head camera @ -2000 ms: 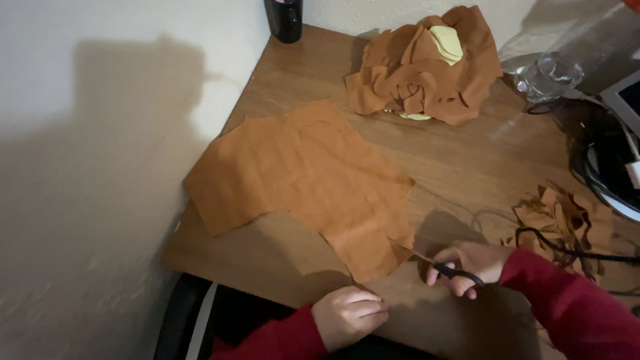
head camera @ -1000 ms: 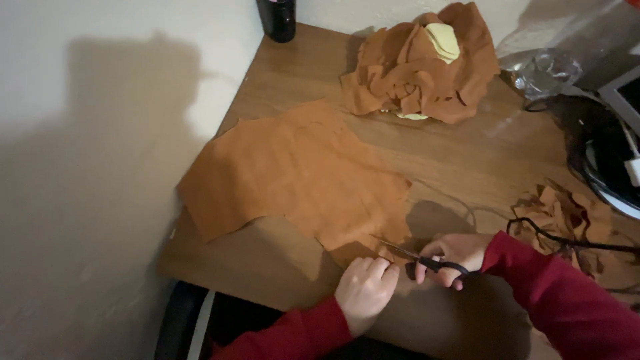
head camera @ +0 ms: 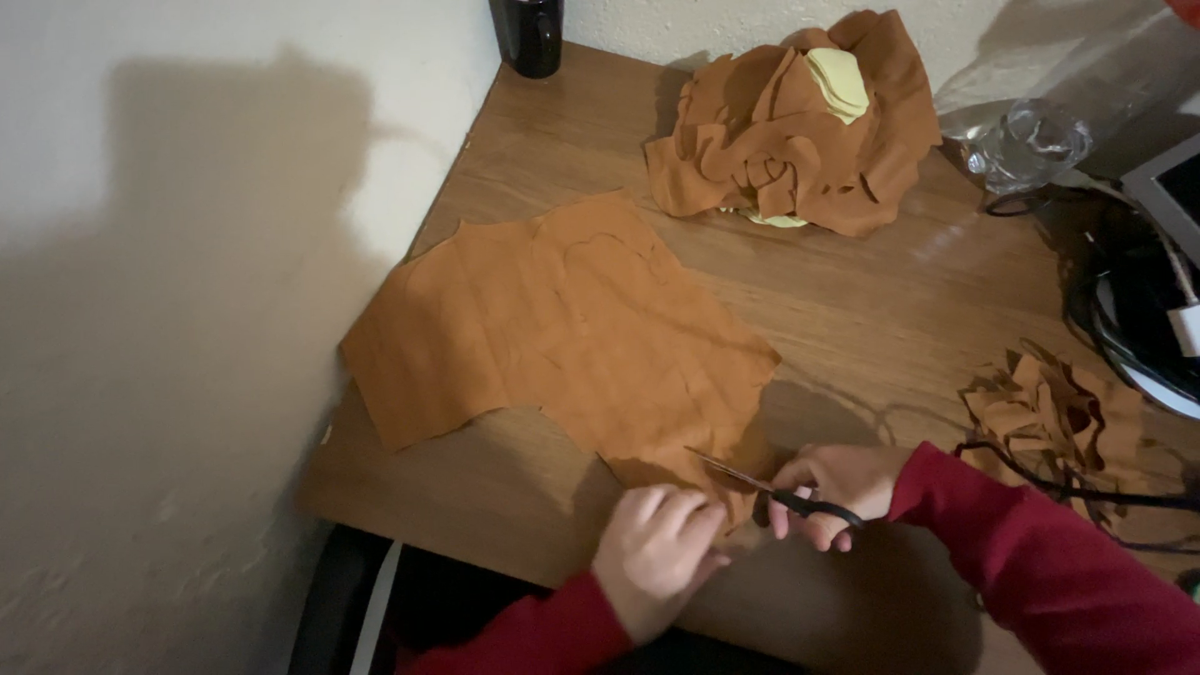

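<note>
A large brown sheet of fabric or soft leather (head camera: 562,328) lies on the wooden table, with faint drawn lines on it. My right hand (head camera: 830,492) grips black-handled scissors (head camera: 808,504), whose blades point left over the sheet's lower right part. Close by, at the sheet's lower edge, my left hand (head camera: 661,553) has its fingers curled against the material; they seem to pinch it, though the fingertips are partly hidden. Whether the blades are cutting through the material cannot be told.
A heap of brown pieces (head camera: 797,141) with pale yellow pieces (head camera: 839,84) stands at the back. Brown scraps (head camera: 1050,412) and a black cable (head camera: 1078,490) lie at right. A black mug (head camera: 532,37) is by the wall, and clear plastic (head camera: 1036,141) sits at back right.
My left hand has moved right and up to the sheet's lower edge. The scissors in my right hand have moved left, and their blades now lie over the sheet's lower right part.
</note>
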